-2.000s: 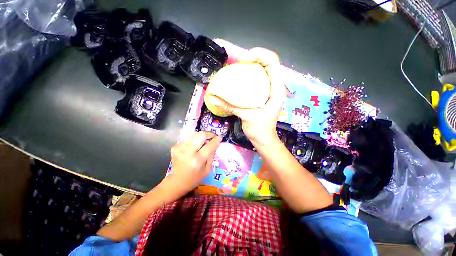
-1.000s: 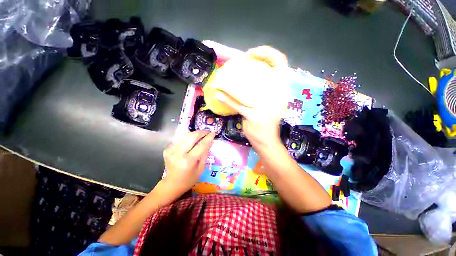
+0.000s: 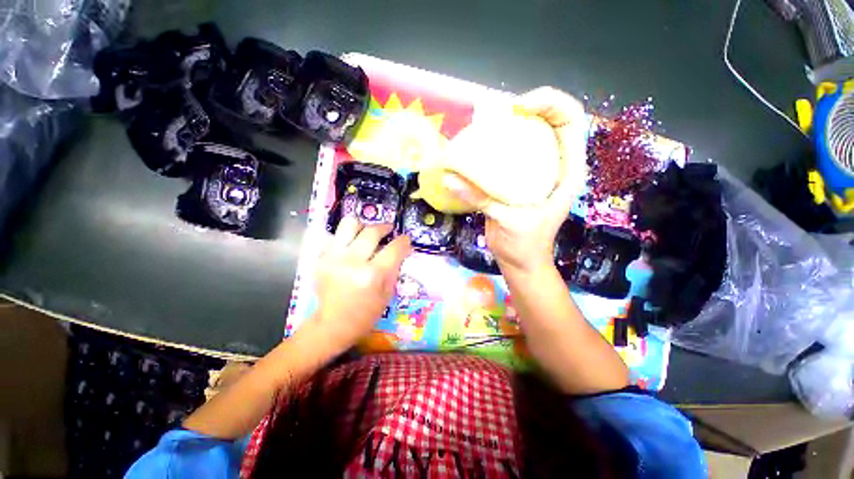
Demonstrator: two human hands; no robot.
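My right hand (image 3: 548, 210) is closed around a pale yellow squeeze bottle (image 3: 506, 154) and holds it over a row of glossy black housings on the cartoon-printed board (image 3: 412, 98). The bottle's narrow end points left and down, near the second housing (image 3: 429, 224). My left hand (image 3: 356, 276) has its fingertips at the lower edge of the leftmost housing in the row (image 3: 368, 198); whether they grip it is hard to tell. More housings stand to the right, partly behind my right hand and forearm, such as one at the row's end (image 3: 600, 265).
Several black housings (image 3: 330, 108) stand at upper left. A dark-red pile (image 3: 623, 154) lies on the board's right, beside a black soft heap (image 3: 688, 243) and a clear bag (image 3: 763, 281). Small black strips (image 3: 637, 320) lie nearby. A fan (image 3: 836, 140) stands at far right.
The bottle in my right hand has moved right along the row, away from the leftmost housing. My left hand stays at that housing. The whole view has shifted slightly.
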